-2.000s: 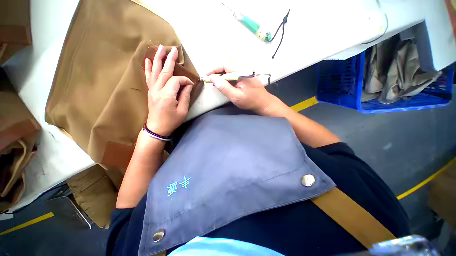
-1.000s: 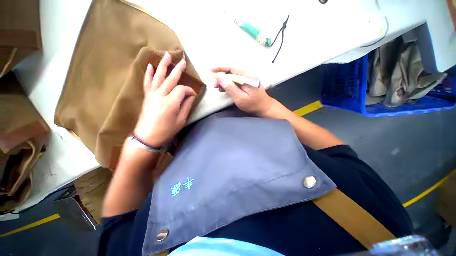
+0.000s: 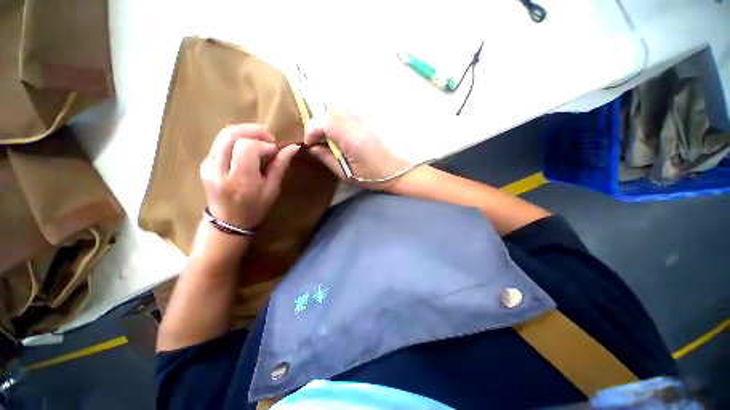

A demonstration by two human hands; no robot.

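A brown fabric bag [image 3: 216, 88] lies on the white table in front of me, its near part hanging toward my apron. My left hand [image 3: 242, 170] is over the bag, fingers curled, thumb and forefinger pinching a small dark reddish-brown edge of it. My right hand [image 3: 350, 146] meets the left fingertips at that edge. It also holds a slim yellow pen-like tool [image 3: 302, 106], whose thin end points up and away from me. What exactly the right fingertips pinch is too small to tell.
A green-handled tool [image 3: 431, 73] with a dark cord lies beyond my right hand. A small black cord [image 3: 534, 10] is at the far edge. More brown bags [image 3: 60, 188] are at left. A blue crate [image 3: 582, 150] with grey-beige pieces is below the table at right.
My right hand has moved left to meet my left hand, and the tool now points away from me. My left hand has curled from flat on the bag into a pinch. The view has shifted.
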